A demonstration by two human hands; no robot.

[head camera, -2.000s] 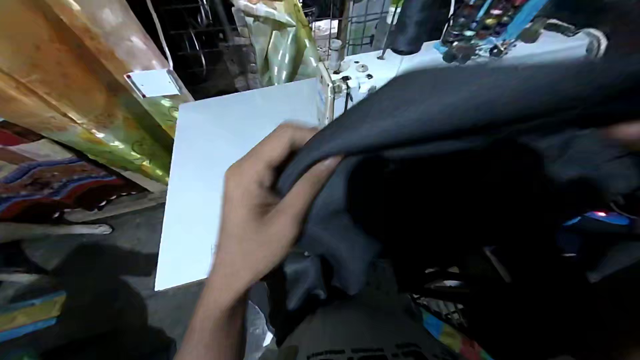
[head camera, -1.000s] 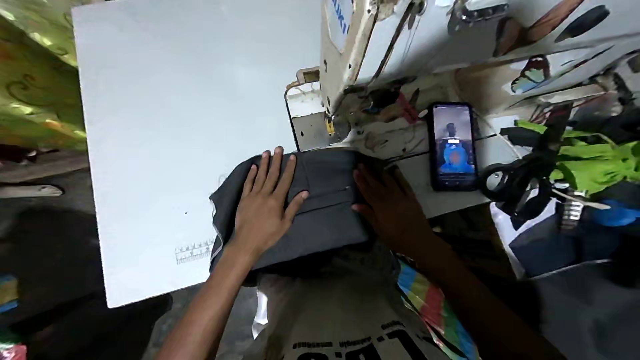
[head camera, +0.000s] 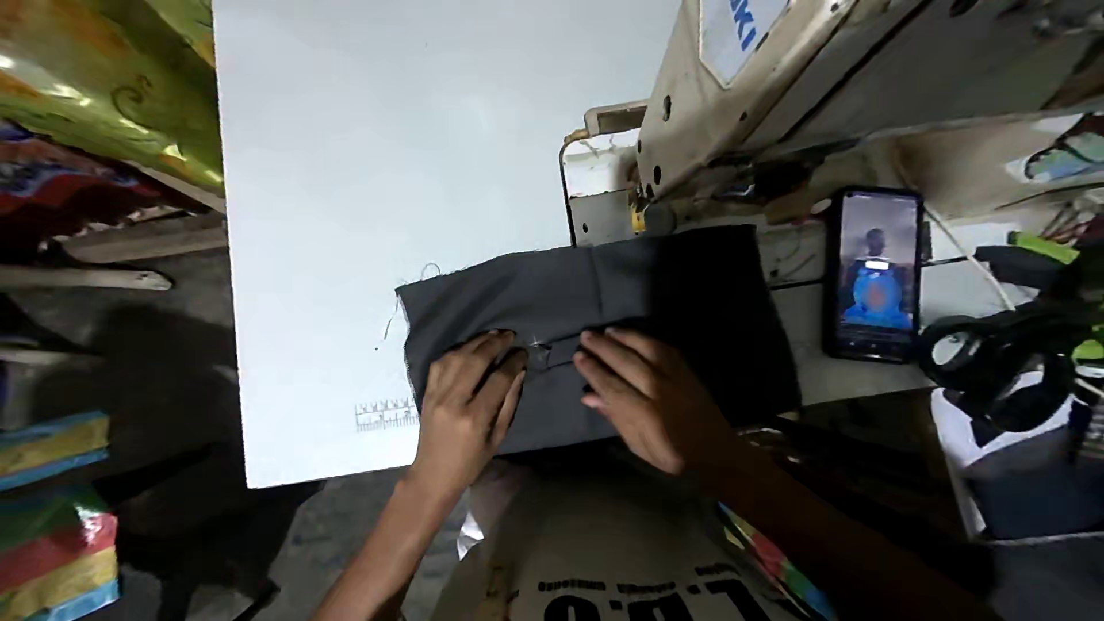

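A dark grey piece of fabric (head camera: pixel 552 285) lies spread at the front edge of the white table, with frayed threads along its left end. Across its middle runs a slit or welt-like opening. My left hand (head camera: pixel 470 405) rests on the cloth left of that opening, its fingertips at the opening's end. On the other side my right hand (head camera: pixel 642 392) has its fingertips on the narrow folded strip. Whether either hand pinches the cloth cannot be told. Just beyond the fabric stands the needle area of a Juki sewing machine (head camera: pixel 707 95).
A smartphone (head camera: pixel 875 276) with a lit screen lies right of the fabric. Black-handled scissors (head camera: pixel 992 362) are beside it, near green scraps (head camera: pixel 1044 246). Ruler markings (head camera: pixel 385 415) show on the white tabletop (head camera: pixel 388 129). A shiny patterned cloth (head camera: pixel 112 86) hangs at the left.
The fabric was held up two seconds ago, then lay flat under both hands. Since one second ago, my hands have moved down onto the middle opening, and more of the cloth's far part shows.
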